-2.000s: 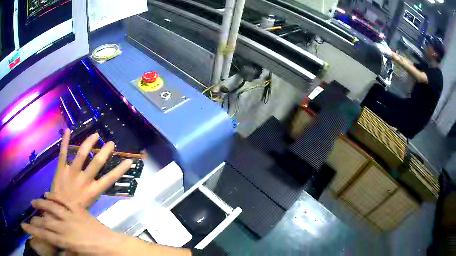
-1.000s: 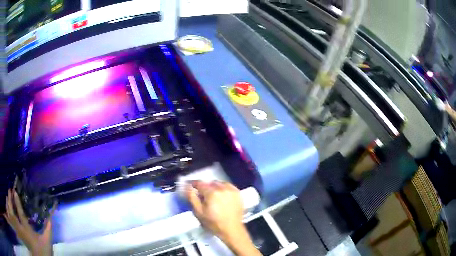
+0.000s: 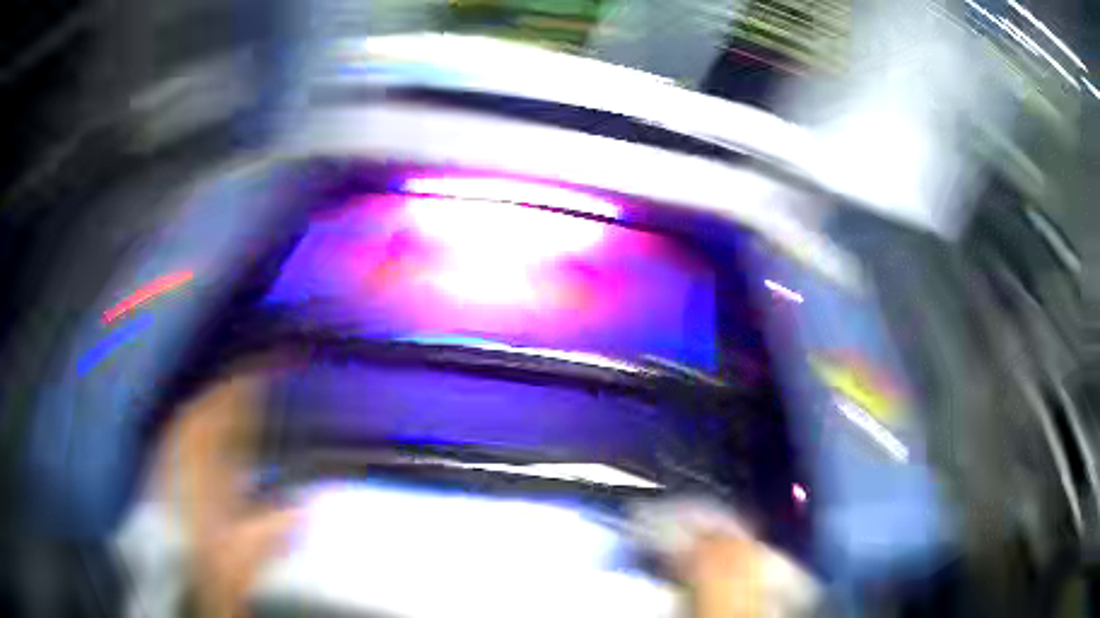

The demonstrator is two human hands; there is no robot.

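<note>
The whole view is strongly blurred. The AOI machine's bay (image 3: 483,284) glows pink-purple in the middle, with dark rails (image 3: 519,362) across it. The white front edge (image 3: 446,543) lies below. My left hand (image 3: 223,483) is at the left end of the front edge, reaching up beside the bay. My right hand (image 3: 724,567) is at the right end of the front edge, low in the picture. A pale smear shows at its fingertips. Whether either hand holds anything cannot be told. No board can be made out.
The white monitor frame (image 3: 543,145) crosses behind the bay. Red and blue button streaks (image 3: 133,314) show on the left blue side. A yellow-red streak (image 3: 859,386), likely the emergency stop, is on the right blue side. The surroundings are smeared.
The view has swung left, so the bay is now central and the floor, racks and other person at right are gone. My left hand shows farther up beside the bay; my right hand remains near the front edge.
</note>
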